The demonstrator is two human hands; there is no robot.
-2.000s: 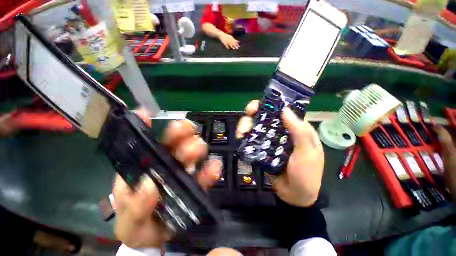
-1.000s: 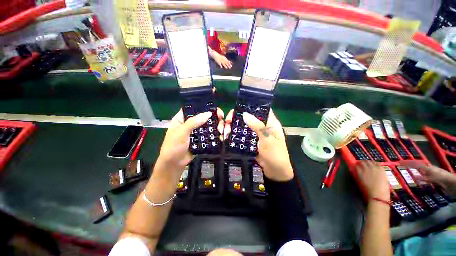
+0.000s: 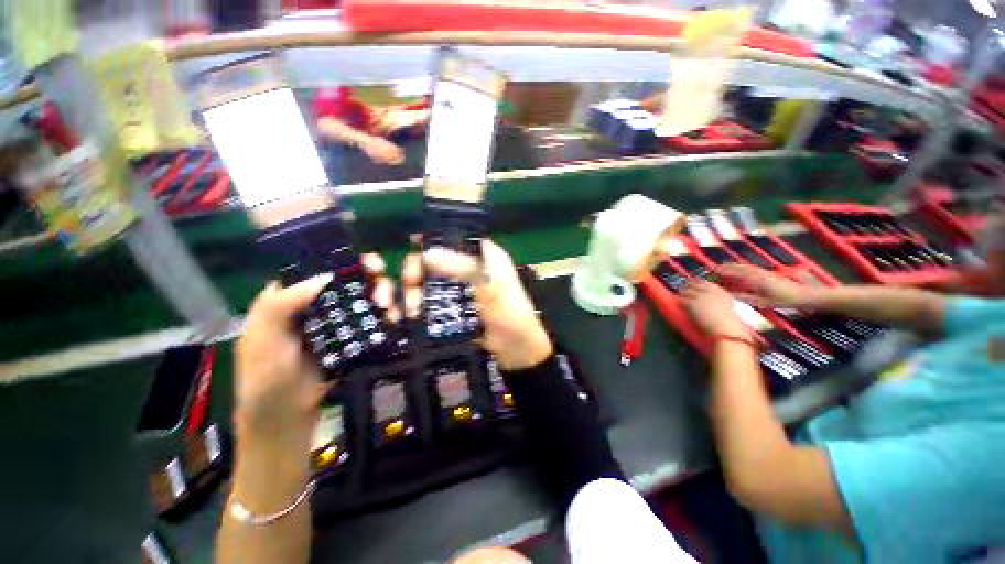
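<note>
My left hand (image 3: 276, 353) holds an open flip phone (image 3: 344, 322) by its keypad half, thumb over the keys, its white lit screen above. My right hand (image 3: 501, 303) holds a second open flip phone (image 3: 460, 143), thumb at the top of the keypad, screen white. Both phones are held above the black tray (image 3: 441, 470). Closed phones with gold round spots lie in the tray pockets, such as one phone (image 3: 455, 397) below my right hand. The picture is somewhat blurred.
A pale desk fan (image 3: 630, 245) and a red marker (image 3: 633, 334) stand and lie right of the tray. A coworker in turquoise (image 3: 937, 441) reaches over a red turnover tray (image 3: 674, 314). A black smartphone (image 3: 171, 388), a red pen (image 3: 201, 391) and small blocks (image 3: 185, 472) lie left.
The view has turned right, showing more of the coworker. Both open phones now appear further left and tilted. Compared with two seconds ago, the left phone is upright with its keypad facing me.
</note>
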